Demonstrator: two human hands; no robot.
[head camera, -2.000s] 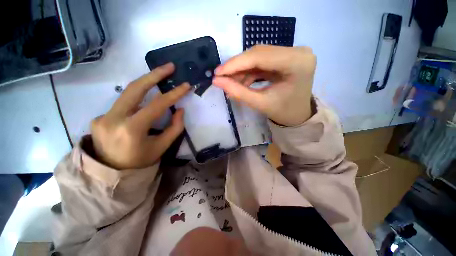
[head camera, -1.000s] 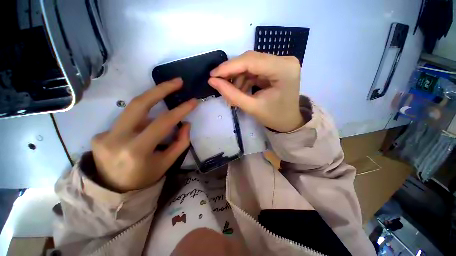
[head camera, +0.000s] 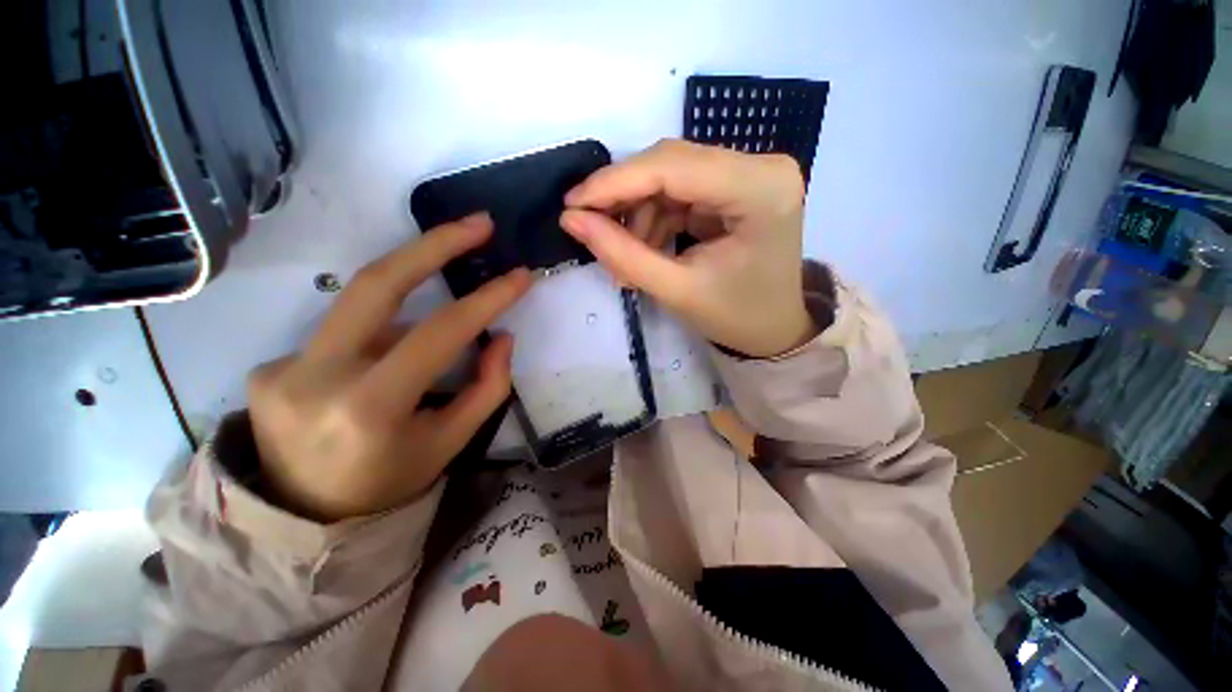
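Note:
A black phone middle frame (head camera: 466, 200) lies tilted on the white tabletop (head camera: 446, 81), camera end away from me, its large window showing white. My left hand (head camera: 372, 358) steadies it, two fingertips on the camera end and the thumb by its left edge. My right hand (head camera: 709, 243) is over the frame's right side, with thumb and index fingertips together at the camera end. Whether a small pad is between them cannot be seen. A black pad sheet (head camera: 757, 111) with rows of small holes lies beyond my right hand, which partly covers its near edge.
Stacked frames (head camera: 203, 149) with shiny rims fill the upper left. Another frame (head camera: 1043, 169) lies near the table's right side. A cardboard carton (head camera: 986, 500) is at the lower right, with clear plastic bags (head camera: 1148, 365) beside it. A panel seam crosses the table at left.
The whole view has shifted, so the frame appears lower. My right fingertips have moved from the camera end's right rim inward over it. The small dark piece seen at its inner edge no longer shows.

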